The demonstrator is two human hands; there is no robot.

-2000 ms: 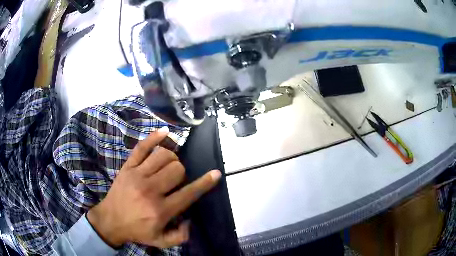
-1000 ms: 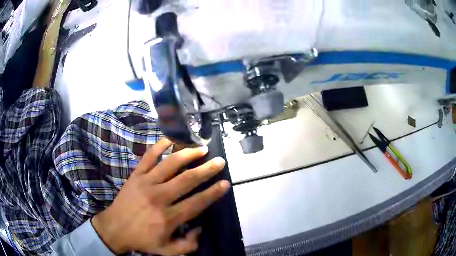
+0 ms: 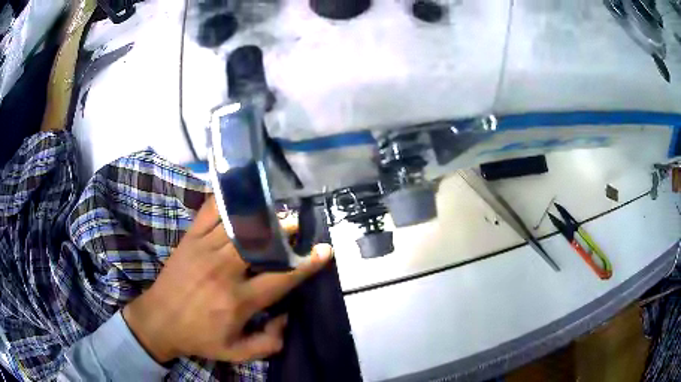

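Note:
My left hand [image 3: 213, 291] lies palm down on the cloth left of the needle area, its fingertips partly hidden behind the shiny curved guard [image 3: 243, 179]. One finger points onto the black fabric strip [image 3: 317, 321], which runs from under the machine head toward me. The plaid fabric [image 3: 134, 216] lies in folds left of and under my hand. The needle and presser foot are hidden behind the guard. My right hand is not in view. The white sewing machine head [image 3: 388, 67] fills the top.
Tweezers [image 3: 515, 224], a black pad [image 3: 514, 167] and snips with orange and yellow-green handles [image 3: 582, 242] lie right of the head. The table's grey ridged edge [image 3: 515, 351] curves along the lower right. A brown cardboard box [image 3: 608, 347] shows beyond it.
The machine head and guard appear lower in view. My left hand's fingers spread flat on the strip, then moved up behind the guard, with some now bent.

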